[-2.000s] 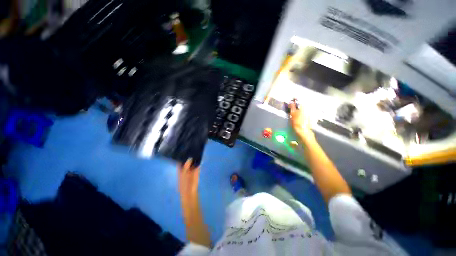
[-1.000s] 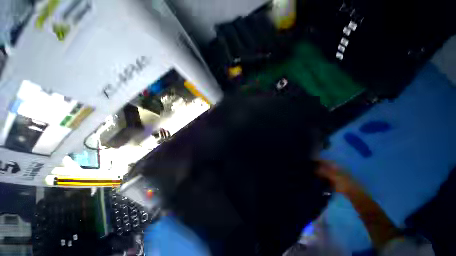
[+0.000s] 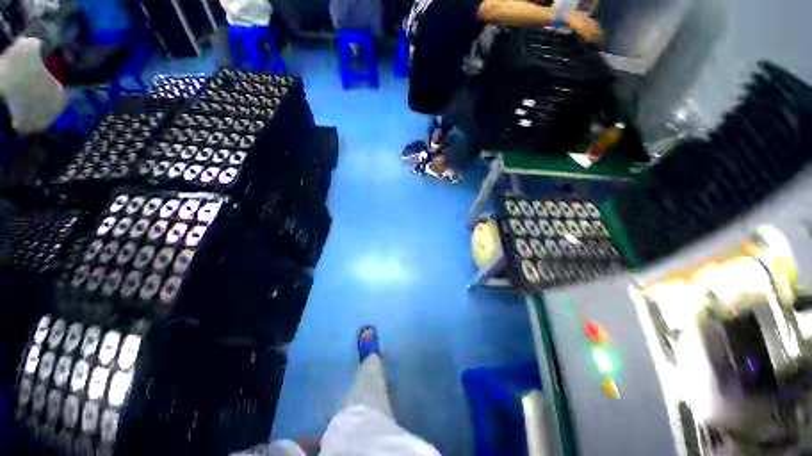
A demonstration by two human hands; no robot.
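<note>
Neither of my hands can be made out. A small skin-coloured patch beside white cloth is cut off by the bottom edge, and I cannot tell what it is. Stacked black trays (image 3: 147,245) with rows of silvery ring-shaped parts stand on the left. Another black parts tray (image 3: 563,233) with rings in its pockets lies on the green-topped bench at the right. Beside it is the machine's grey front panel (image 3: 579,307) with red, lit green and orange control buttons (image 3: 604,360). The machine's bright opening (image 3: 712,307) is cut off at the right edge.
Blue floor (image 3: 378,214) runs between the stacks and the bench. Another person (image 3: 442,53) in black stands at the back by a dark tray stack (image 3: 543,89). More black trays (image 3: 730,169) lean at the right. Blue stools (image 3: 358,58) stand at the back; a blue object (image 3: 503,401) is below the bench.
The view has swung from the machine to the aisle and the tray stacks at left. The large dark tray and the hand at its edge have left the picture.
</note>
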